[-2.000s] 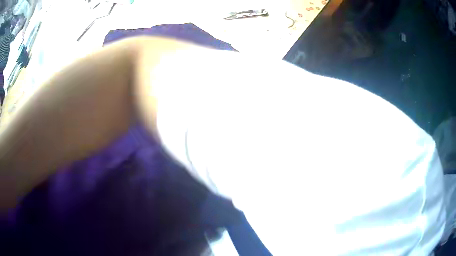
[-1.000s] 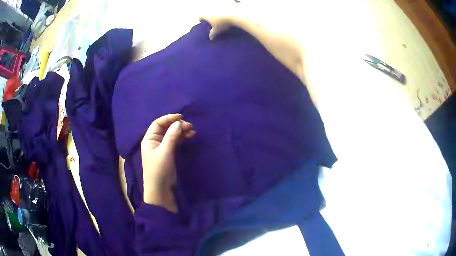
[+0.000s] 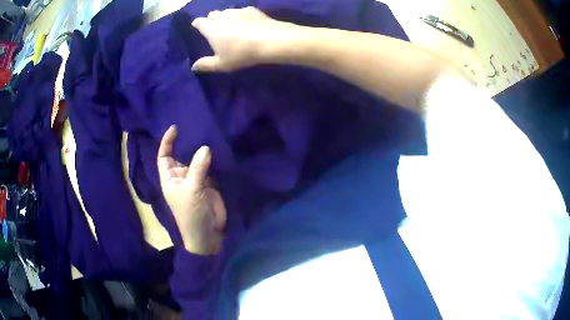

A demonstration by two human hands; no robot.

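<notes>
A large deep violet garment (image 3: 275, 134) lies bunched and folded on the table and reaches the wearer's blue apron. My right hand (image 3: 234, 39) rests palm down on its upper part, thumb and fingers apart. No pinched cloth shows there. My left hand (image 3: 192, 197) is palm up at the garment's left side. Its thumb and index finger are apart, the other fingers curl in, and nothing shows in it. Purple cloth surrounds my left wrist.
More purple garments (image 3: 97, 144) lie in long folds on the left. Metallic thread snips (image 3: 447, 29) lie on the pale table (image 3: 494, 37) at the upper right, near its brown edge. Dark and coloured items are heaped at the far left. A blue apron (image 3: 331, 206) covers the wearer's front.
My right hand has moved left and onto the cloth from the garment's top edge. The flat garment is now folded and bunched. My left hand has opened from a pinch and moved slightly down-left.
</notes>
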